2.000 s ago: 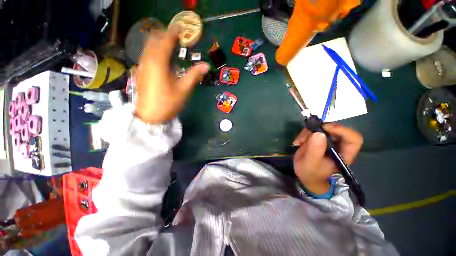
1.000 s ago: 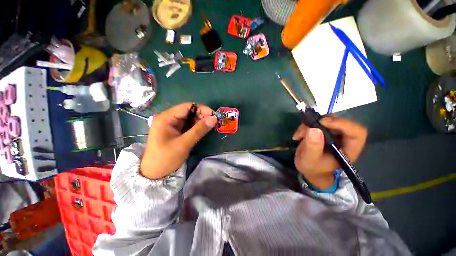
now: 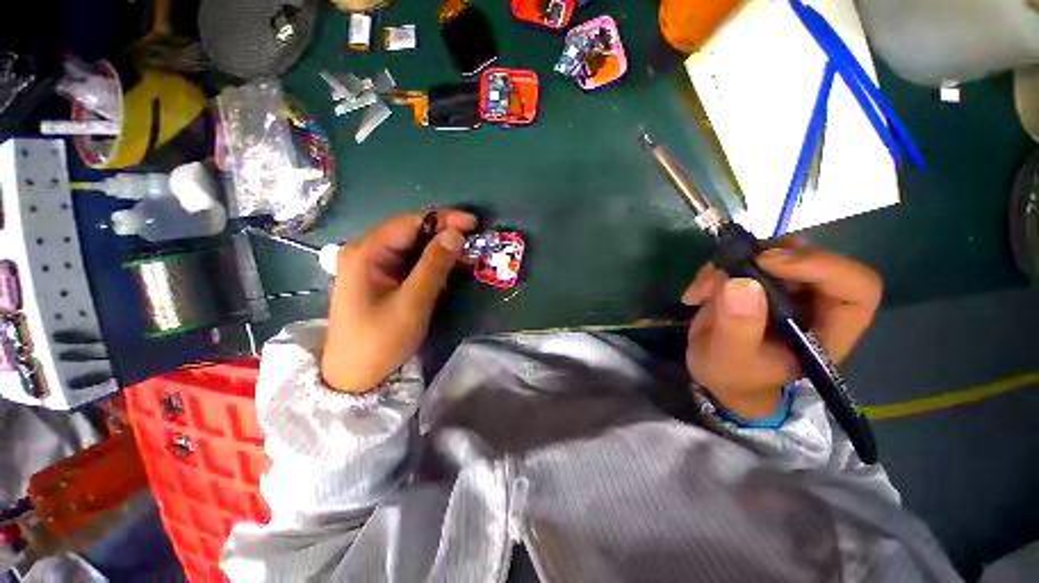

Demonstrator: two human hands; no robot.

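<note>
My left hand (image 3: 382, 298) has thumb and forefinger closed at the left edge of a red square housing (image 3: 498, 260) on the mat. A dark object (image 3: 430, 223) shows between its fingers; it may be tweezers. A small blue circuit board (image 3: 484, 245) lies at the housing's upper left, by my fingertips; whether they touch it is unclear. White shows inside the housing. My right hand (image 3: 775, 325) grips the black handle of a soldering iron (image 3: 798, 330). The metal tip points up-left, to the right of the housing and clear of it.
Three more red or pink-rimmed housings (image 3: 508, 96) and black display modules (image 3: 467, 40) lie behind. Paper (image 3: 786, 114) with blue sticks (image 3: 866, 97) is at right. A bag of parts (image 3: 273, 154), bottles (image 3: 171, 205), solder spool (image 3: 177, 290) and red ribbed case (image 3: 205, 456) are left.
My left hand came down from the back of the bench to the housing. The housing now sits nearer me. The view has shifted. The soldering iron stays in my right hand.
</note>
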